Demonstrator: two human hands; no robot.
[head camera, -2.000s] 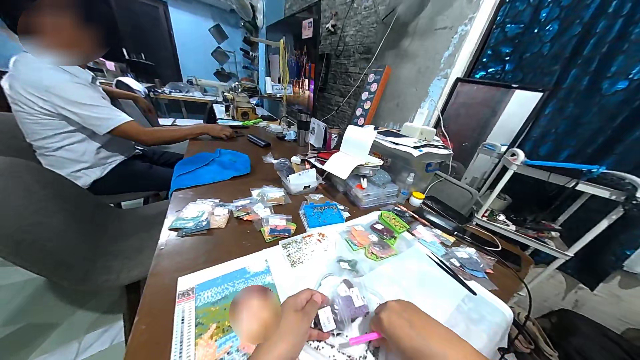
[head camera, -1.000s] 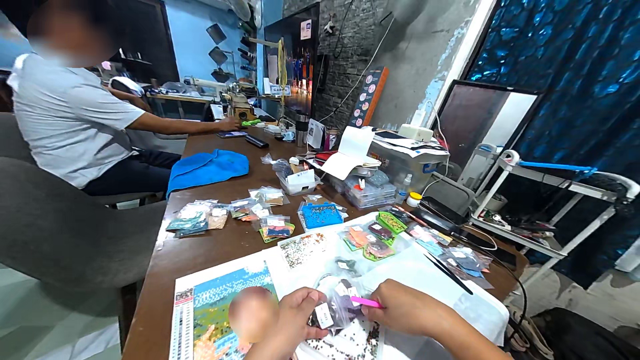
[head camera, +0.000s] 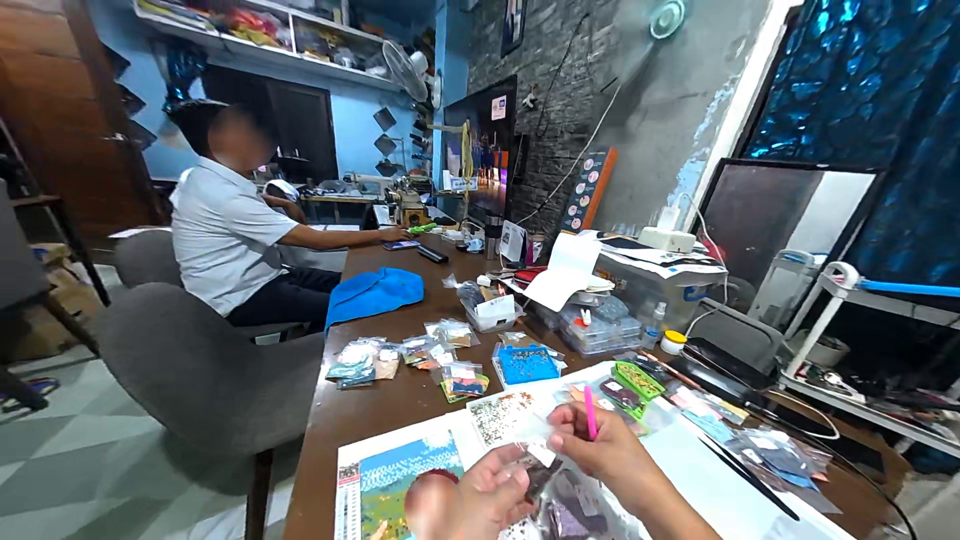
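Note:
Both my hands are raised over the white sheet at the near side of the brown table. My left hand (head camera: 495, 484) holds the lower part of a small clear zip bag (head camera: 541, 452) with a white label. My right hand (head camera: 589, 439) pinches the bag's upper part, and a pink pen-like tool (head camera: 590, 412) stands upright in the same fingers. Under the hands lie bags of dark and purple beads (head camera: 574, 517). A partly covered diamond-painting canvas (head camera: 409, 480) is left of my left hand. Scattered small beads (head camera: 502, 416) lie beyond the hands.
A blue tray (head camera: 529, 364), a green tray (head camera: 637, 381) and bead bags (head camera: 360, 361) lie farther back. Black tweezers (head camera: 750, 476) rest at right. A blue cloth (head camera: 375, 295) hangs over the left edge. A person (head camera: 232, 232) sits beyond a grey chair (head camera: 202, 375).
My hands have lifted a small bag, and the pink tool has turned from lying sideways to upright. The view has swung up and left. The seated person's arm still reaches over the table.

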